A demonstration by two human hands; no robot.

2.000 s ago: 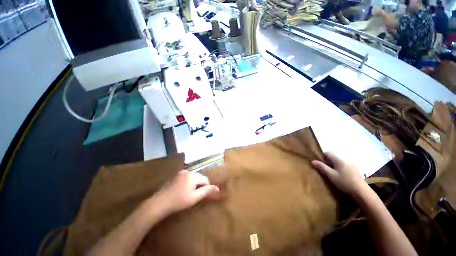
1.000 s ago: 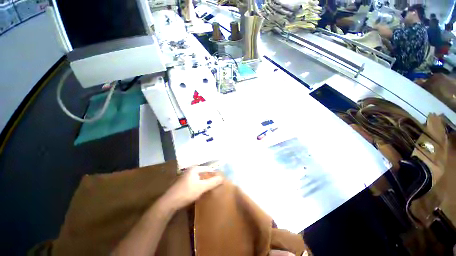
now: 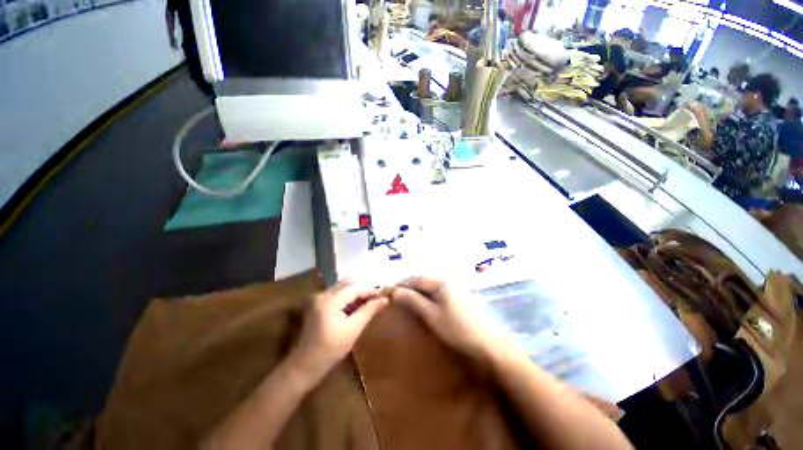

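A large brown bag panel (image 3: 220,352) hangs over the front edge of the white machine table, with a dark line between its two parts. My left hand (image 3: 330,330) pinches the top edge of the panel near that line. My right hand (image 3: 440,316) grips the same edge beside it, and the fingertips of both hands almost meet. The white sewing machine head (image 3: 396,189) with a red logo stands just beyond my hands. The needle area (image 3: 387,242) shows small dark parts, and the held edge is in front of it, apart from it.
A control box with a black screen (image 3: 282,44) stands at the back left above a green sheet (image 3: 238,189). Brown bags with coiled straps (image 3: 704,281) lie at the right. Brown thread cones (image 3: 424,83) stand behind. A metal rail (image 3: 599,141) runs at the back right; people sit beyond it.
My right hand has come up from the lower right to the panel's top edge beside my left hand. The right part of the panel has folded in leftward off the table. The view has turned right.
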